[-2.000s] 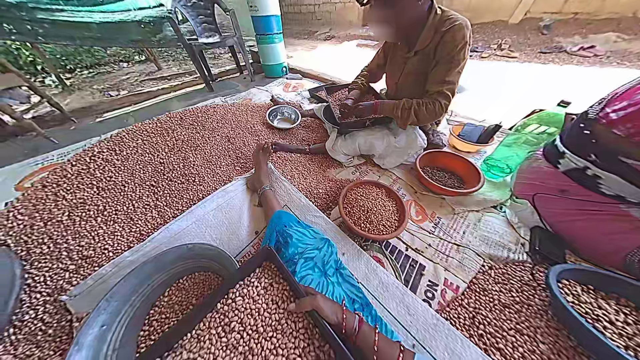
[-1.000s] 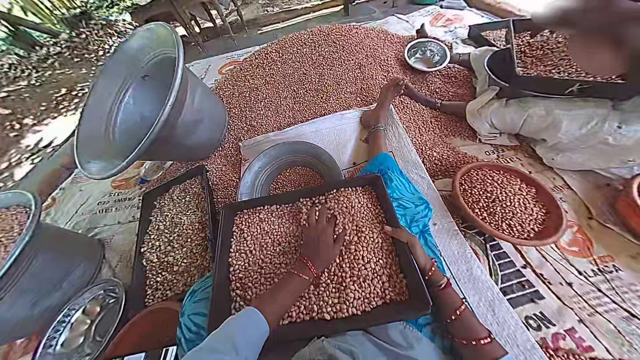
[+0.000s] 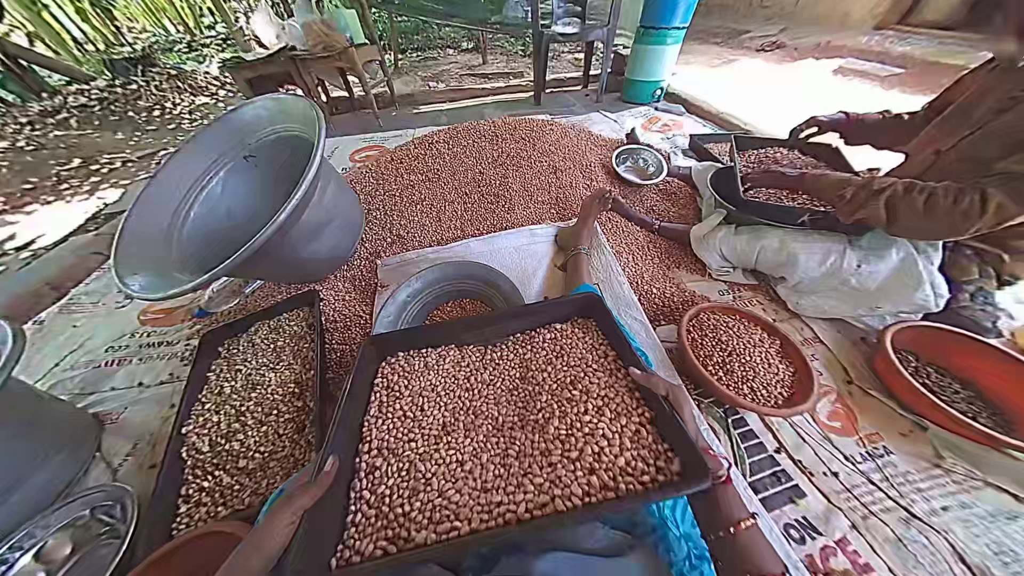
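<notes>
A black rectangular tray (image 3: pixel 640 328) full of shelled peanuts (image 3: pixel 496 432) lies across my lap. My left hand (image 3: pixel 292 508) grips its left rim, thumb on top. At the right rim my right hand (image 3: pixel 680 408) holds on, fingers over the edge, bangles on the wrist. Just beyond the tray sits a grey metal basin (image 3: pixel 416 288) with some peanuts in it. To the left lies a second black tray (image 3: pixel 316 360) of paler pieces. A large heap of peanuts (image 3: pixel 496 176) spreads ahead, near my outstretched foot (image 3: pixel 588 220).
A tilted metal tub (image 3: pixel 320 216) stands at left, a steel plate (image 3: pixel 120 512) at lower left. Bowls, one brown (image 3: pixel 692 352) and one orange-red (image 3: pixel 888 360), stand on printed sacks at right. A co-worker (image 3: pixel 936 176) handles a tray (image 3: pixel 832 152). A small steel bowl (image 3: pixel 640 164) sits by the heap.
My left hand has moved from on top of the peanuts to the tray's left rim. My right hand stays at the right rim. The view has swung about.
</notes>
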